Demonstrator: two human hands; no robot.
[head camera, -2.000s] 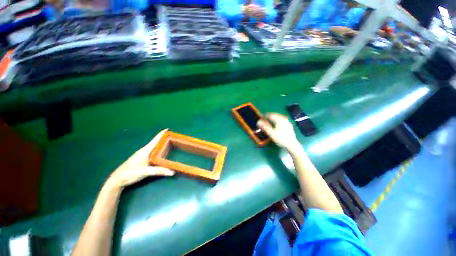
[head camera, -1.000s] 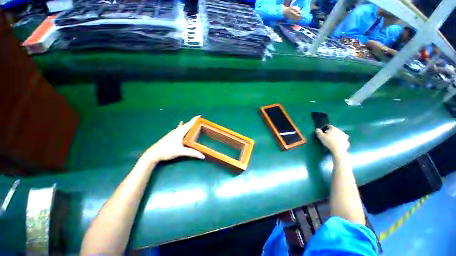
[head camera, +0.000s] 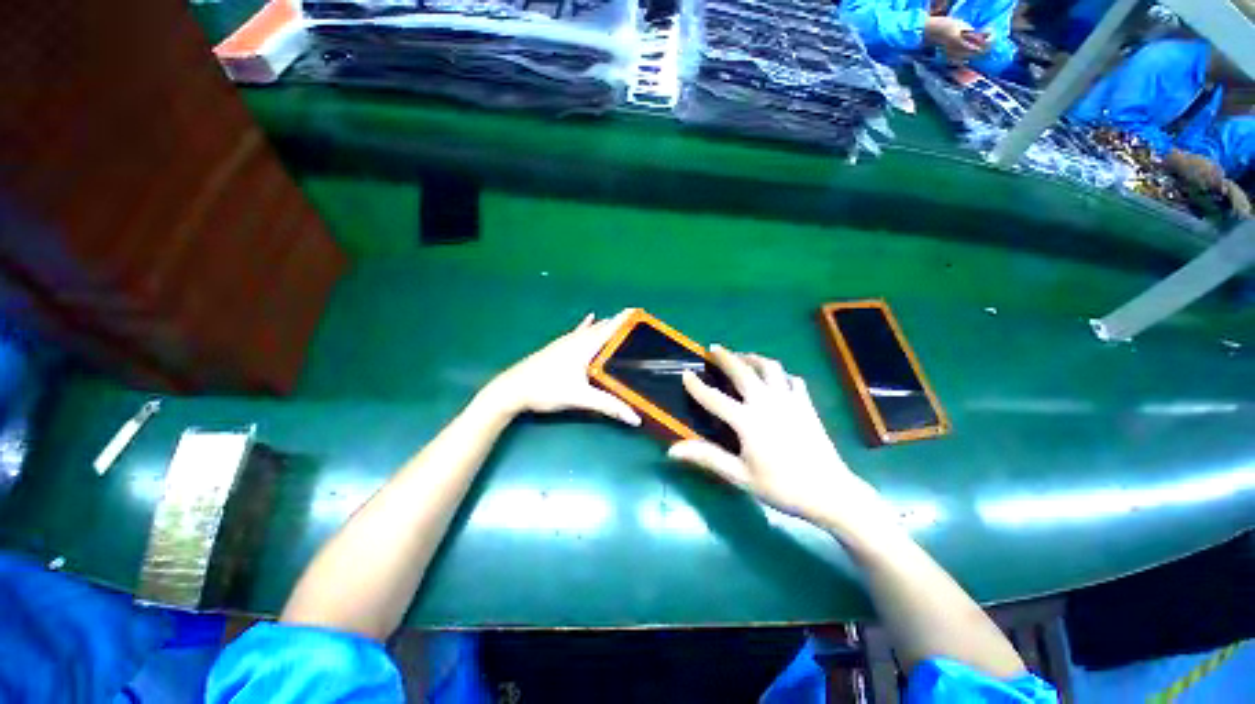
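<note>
An orange-brown frame jig stack (head camera: 622, 327) stands on the green bench in front of me, its centre now filled by a black panel (head camera: 658, 374). My left hand (head camera: 567, 374) grips the jig's left end, thumb on the near side and fingers on the far side. My right hand (head camera: 774, 429) is over the jig's right end, fingertips on the black panel and thumb at the near edge. It covers that end of the jig. A second frame jig (head camera: 939, 421) with a black panel in it lies to the right, untouched.
A tall reddish-brown jig stack (head camera: 179, 193) stands at the left. A taped block (head camera: 201, 509) and a thin pale tool (head camera: 127, 437) lie near left. A black pad (head camera: 449, 211) lies behind. Bagged black sheets (head camera: 785, 69), white posts (head camera: 1067, 90) and blue-sleeved people are across the bench.
My right hand has come from the loose black panel at the right to the left-hand jig. That jig's open centre is now filled with a black panel. The view has shifted left.
</note>
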